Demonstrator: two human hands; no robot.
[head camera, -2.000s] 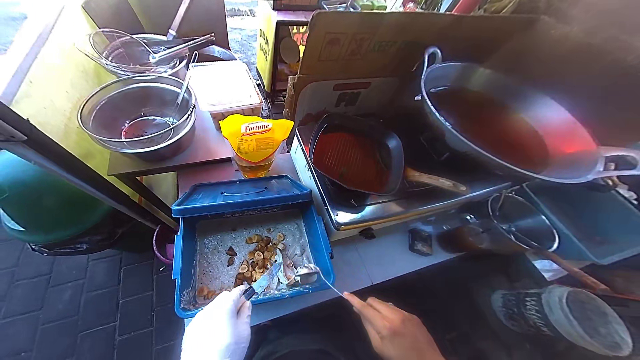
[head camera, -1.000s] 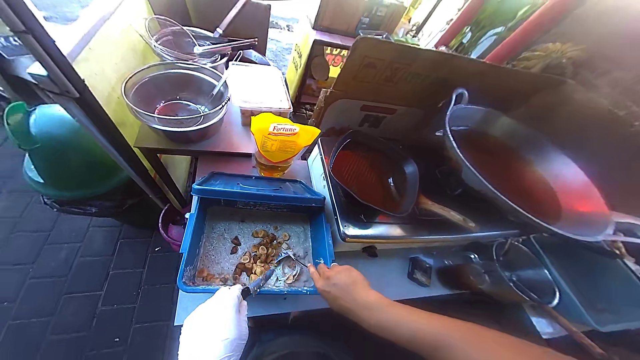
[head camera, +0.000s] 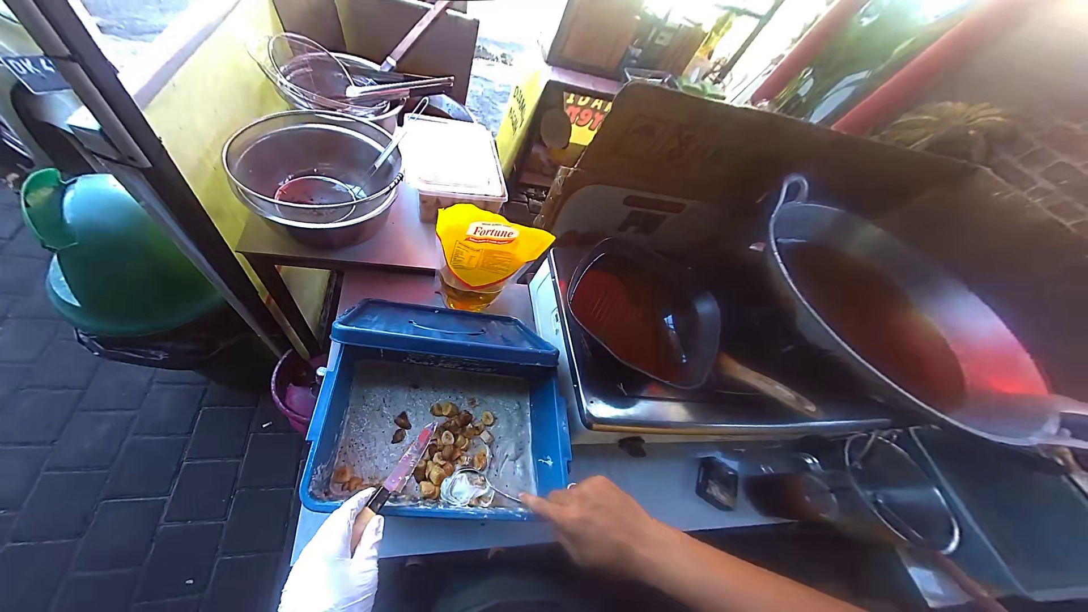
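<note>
A blue plastic tub (head camera: 552, 433) with a greyish, powdery or wet bottom holds a heap of small browned food pieces (head camera: 450, 442). My left hand (head camera: 336, 552), in a white glove, grips the dark handle of a knife (head camera: 410, 459); its smeared blade lies over the heap's left side. My bare right hand (head camera: 595, 518) holds the thin handle of a metal spoon (head camera: 467, 488) at the tub's near right edge. The spoon's bowl is against the near side of the heap and bears something whitish. The blue lid (head camera: 442, 330) rests along the tub's far edge.
Behind the lid stands a yellow-topped oil pouch (head camera: 489, 255). To the right, a square pan (head camera: 646, 314) of reddish oil sits on a stove (head camera: 595, 416), beside a large wok (head camera: 901, 323). Metal bowls (head camera: 314, 170) and a lidded plastic box (head camera: 455, 161) stand back left. A green bin (head camera: 136, 263) is at the left.
The right hand with the spoon has moved further into the tub's near right side, then back to its right edge. The left hand still holds the knife. The view has swung somewhat.
</note>
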